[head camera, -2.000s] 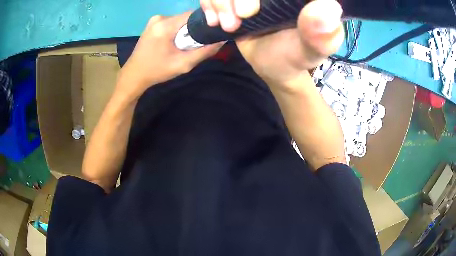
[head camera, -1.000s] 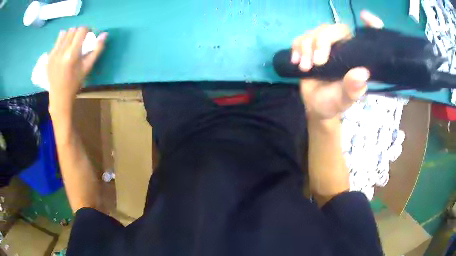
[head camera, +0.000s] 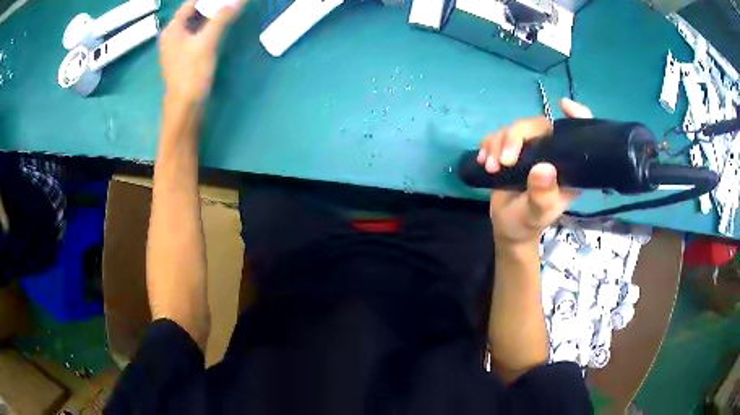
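Note:
My right hand (head camera: 527, 174) is closed around the black electric screwdriver (head camera: 596, 154), held over the front of the bench, its black cable looping back to the right. My left hand (head camera: 191, 49) is at the top edge, blurred, its fingers around a white part (head camera: 212, 6) that is mostly cut off by the picture's edge. A white handle-shaped piece (head camera: 299, 26) lies right of that hand. Two white fan bodies (head camera: 122, 40) lie side by side at the left of the bench.
Tiny screws are scattered mid-bench. The screw feeder (head camera: 507, 32) stands at the back, with tweezers (head camera: 544, 99) in front. White pieces (head camera: 704, 105) are heaped at right. A carton of white bodies (head camera: 588, 284) is lower right, another carton (head camera: 130, 267) lower left. A person's checked sleeve (head camera: 45, 190) shows far left.
My left hand first left the screwdriver for a white part at the bench's left, then moved up and right to the top edge. My right hand moved right and down, still holding the screwdriver.

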